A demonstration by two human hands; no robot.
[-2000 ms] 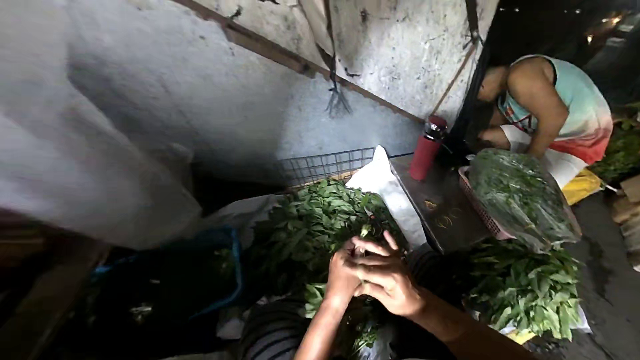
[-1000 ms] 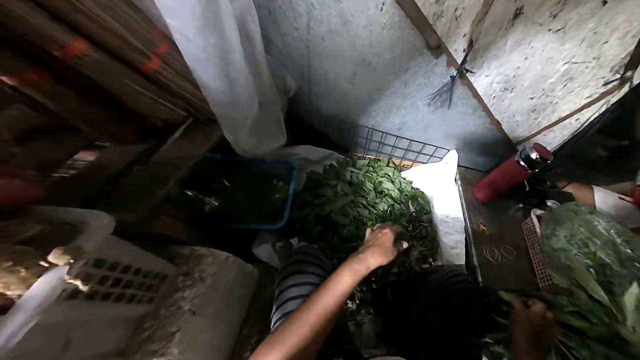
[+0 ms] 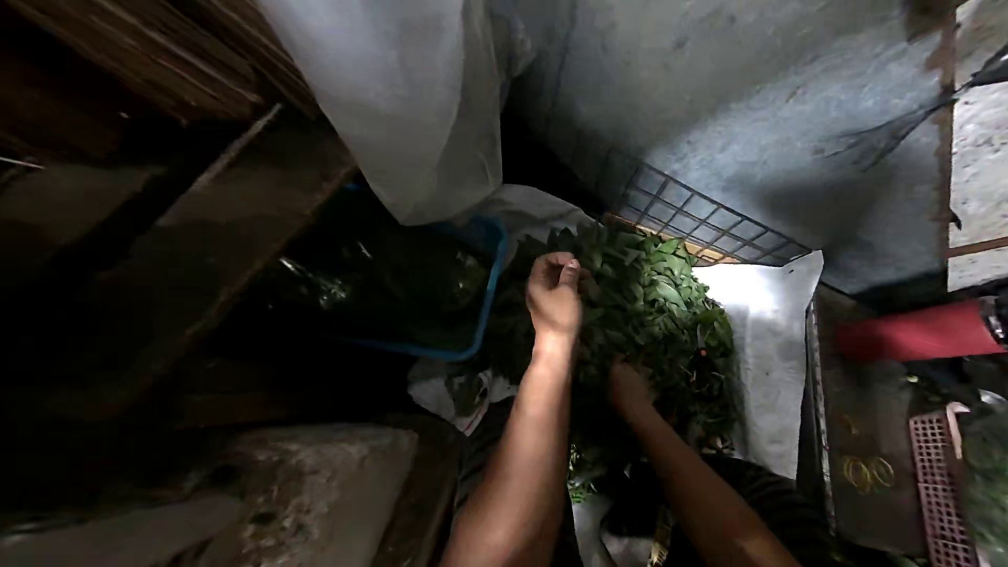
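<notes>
A large heap of leafy greens [image 3: 669, 287] lies in front of me, partly on a white sheet [image 3: 768, 354]. Over the heap's left part is my left hand [image 3: 555, 291], its fingers curled; whether it pinches a stem or leaf is not clear. My right hand [image 3: 630, 386] is low against the dark leaves nearer to me, blurred and in shadow, with its fingertips hidden. A small object with an orange-red spot lies among the leaves at the right.
A blue plastic basket [image 3: 492, 291] holding dark contents stands at the left. Behind the heap is a wire grid [image 3: 701, 216]. A red bottle [image 3: 917, 331], yellow rubber bands [image 3: 866, 472] and a pink plastic basket [image 3: 937, 488] are at the right. Translucent sheeting [image 3: 417, 102] hangs above.
The view has swung left. Two seconds ago my hands were together above the heap; now they are apart. My right hand has come from the right side back to the heap.
</notes>
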